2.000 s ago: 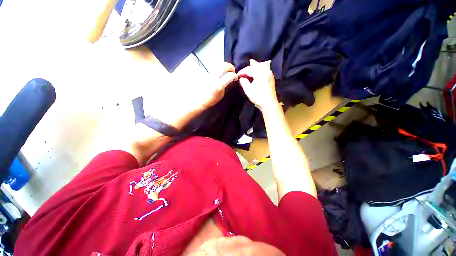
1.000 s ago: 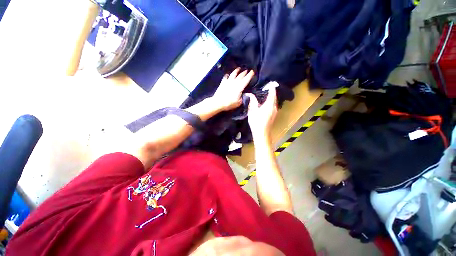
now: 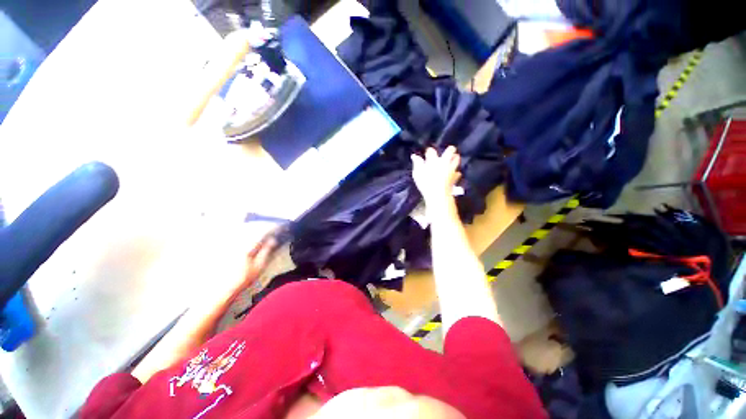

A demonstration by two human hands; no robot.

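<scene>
A bunched dark navy garment bundle [image 3: 360, 221] lies over the table's right edge and the tan board [image 3: 495, 217]. My right hand [image 3: 436, 170] rests on the gathered cloth near its middle, fingers spread over it; whether it grips cloth is unclear. My left hand [image 3: 263, 252] is at the bundle's left end, by the table's edge; it is blurred and its fingers are partly hidden. A narrow dark strip [image 3: 266, 218] lies just above my left hand. A small white tag [image 3: 395, 270] shows at the bundle's lower edge.
The steam iron [image 3: 266, 102] stands on a navy pad [image 3: 315, 90] at the table's back. A padded pressing arm [image 3: 61, 213] is at left. More navy garments [image 3: 564, 114] hang at right. Black garments [image 3: 638, 303], yellow-black tape [image 3: 536, 237] and a red crate [image 3: 726, 176] are lower and farther right.
My hands have moved apart: the left back to the bundle's left end, the right staying on the cloth. The strip no longer lies over my left forearm. The view has shifted.
</scene>
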